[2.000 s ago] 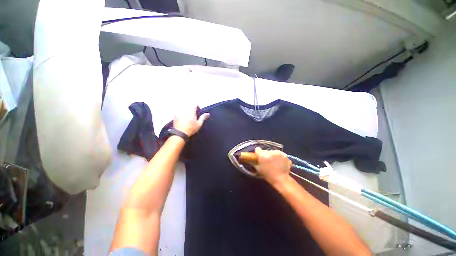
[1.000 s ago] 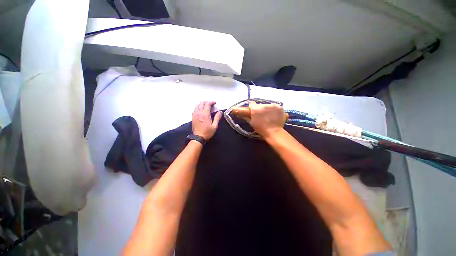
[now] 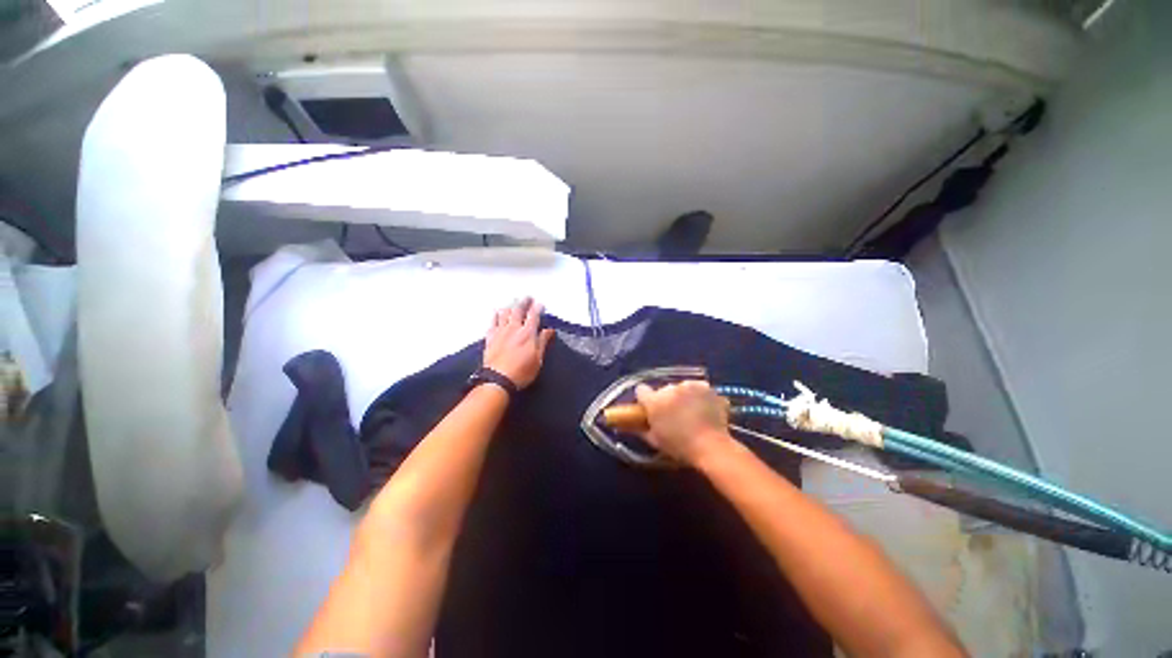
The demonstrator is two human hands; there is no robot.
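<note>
A black long-sleeved knit top (image 3: 566, 540) lies spread flat, neckline away from me, with a grey patch showing inside the neck. My right hand (image 3: 685, 418) is closed around the orange-brown handle (image 3: 625, 417) of the steam iron (image 3: 604, 435). The iron's soleplate rests on the chest below the neckline, its tip pointing left. My left hand (image 3: 517, 347) lies on the garment at the left shoulder beside the neckline, fingers a little apart. The left sleeve end (image 3: 318, 431) is bent on the table. A thin grey cord (image 3: 593, 293) runs up from the neck.
The garment lies on a white padded table (image 3: 771, 285). A long white padded form (image 3: 152, 321) stands at left, joined to a white beam (image 3: 399, 186) behind the table. Blue hoses (image 3: 990, 478) and a dark cable run right from the iron. A pale wall stands behind.
Over the last second, the iron has moved from the neckline down onto the chest, uncovering the grey neck patch. My left hand stays at the left shoulder. The camera view has tilted up.
</note>
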